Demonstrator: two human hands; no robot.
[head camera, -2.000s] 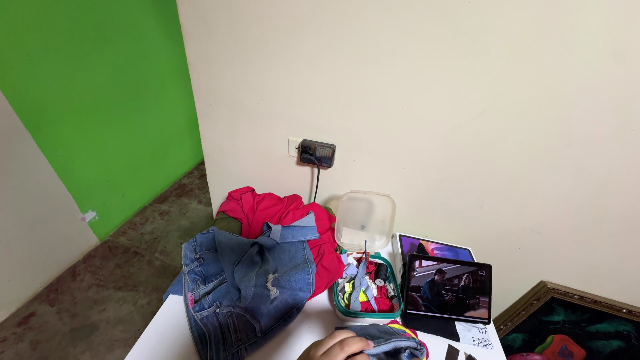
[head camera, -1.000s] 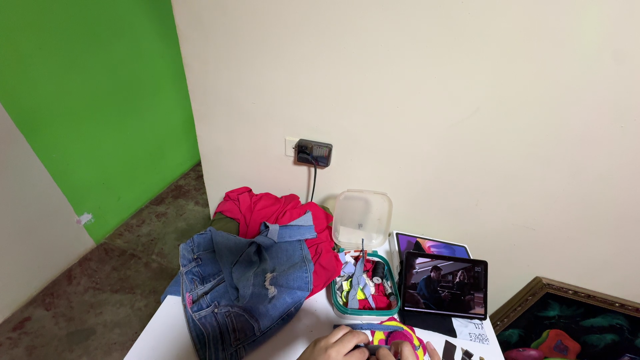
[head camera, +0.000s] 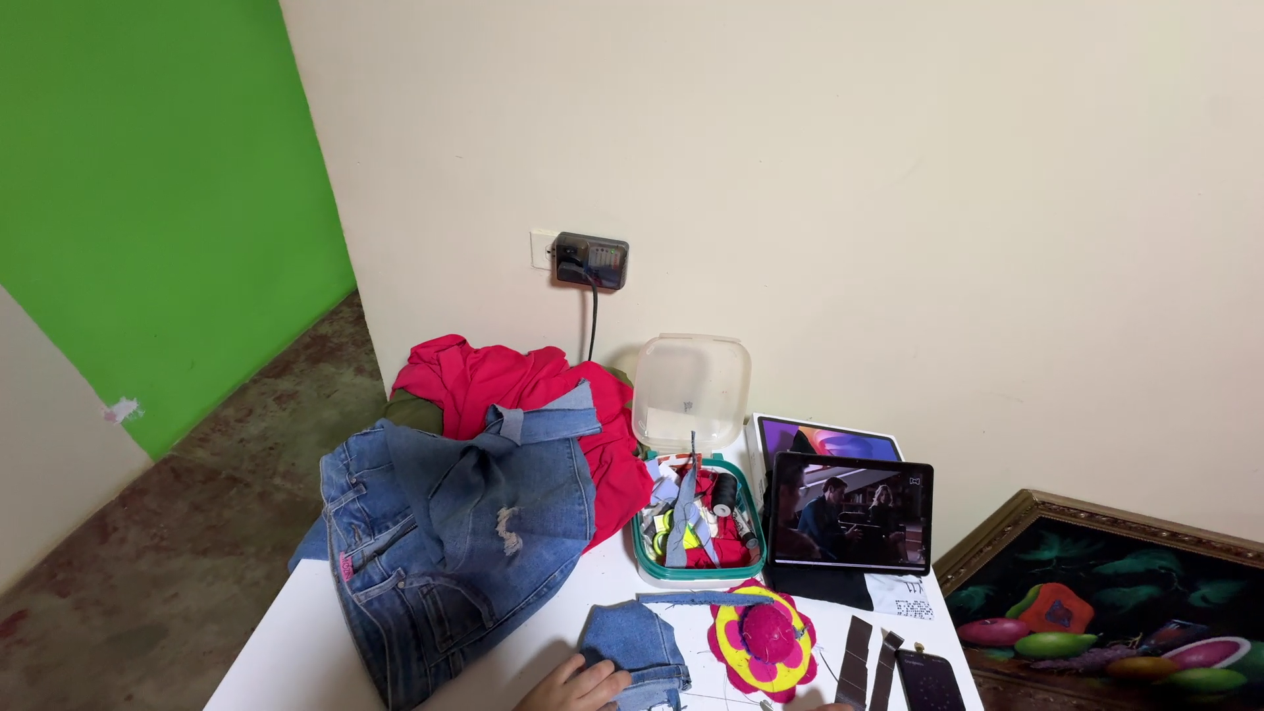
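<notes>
My left hand (head camera: 575, 685) lies at the bottom edge, its fingers on a cut piece of blue denim (head camera: 634, 642). Of my right hand (head camera: 837, 707) only a fingertip shows at the lower edge, near dark strips (head camera: 853, 660). Between the hands lies a pink and yellow fabric flower (head camera: 764, 637), with a narrow denim strip (head camera: 691, 597) reaching its top. Behind it stands a green-rimmed plastic container (head camera: 703, 573) holding fabric scraps and a spool of black thread (head camera: 725, 492).
Blue jeans (head camera: 474, 533) and red cloth (head camera: 494, 380) cover the white table's left side. A clear lid (head camera: 691, 390) leans at the wall. A tablet (head camera: 851, 513) stands at right, a phone (head camera: 928, 681) before it. A framed painting (head camera: 1116, 602) is beyond the table's right edge.
The fabric flower, partly hidden by my hands a second ago, now lies uncovered. My hands have moved apart, the right one almost out of view.
</notes>
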